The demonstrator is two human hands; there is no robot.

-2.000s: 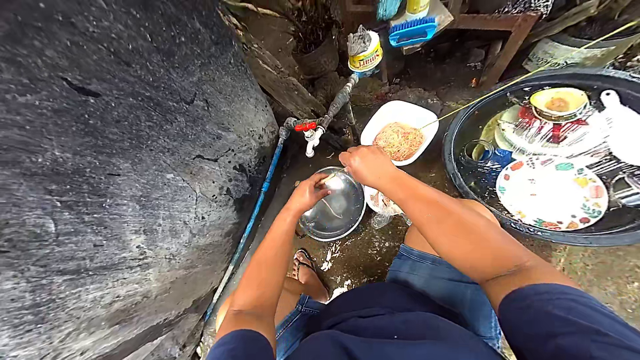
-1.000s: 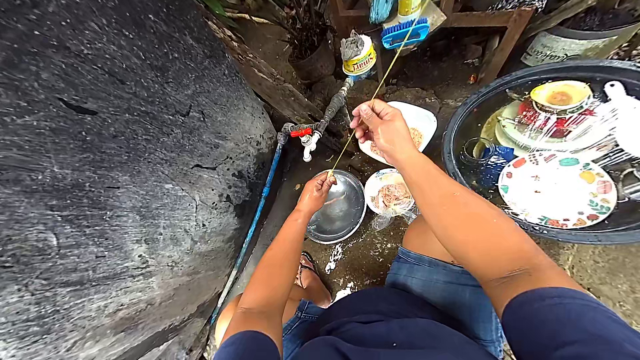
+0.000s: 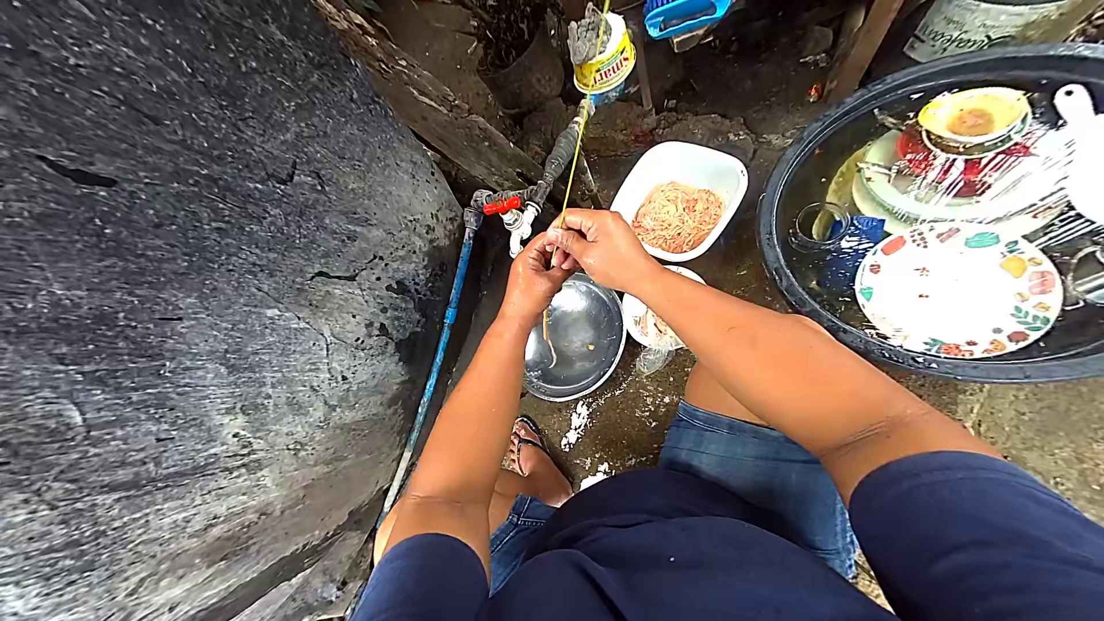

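My left hand [image 3: 536, 274] and my right hand [image 3: 599, 247] meet over a round metal basin [image 3: 576, 336], fingers pinched around a thin yellowish stick [image 3: 576, 159] that rises past the faucet. From my left hand a limp, pale strand [image 3: 548, 341] hangs toward the basin. A white rectangular tub [image 3: 731, 177] behind my right hand holds a heap of pale pinkish strands [image 3: 679, 216]. Partly hidden by my right forearm, a white bowl [image 3: 634, 309] holds more pale pieces, with a clear plastic bag [image 3: 655, 358] at its edge.
A red-handled faucet [image 3: 517, 220] on a blue pipe [image 3: 444, 345] stands beside the grey wall [image 3: 224, 285]. At right, a large black basin [image 3: 780, 250] holds water, plates and cups. A yellow plastic container [image 3: 606, 69] and a blue brush [image 3: 686, 15] are at the top.
My right hand, raised along the stick a second ago, has come down beside my left hand. Two seconds ago the stick pointed to the upper right; now it points up.
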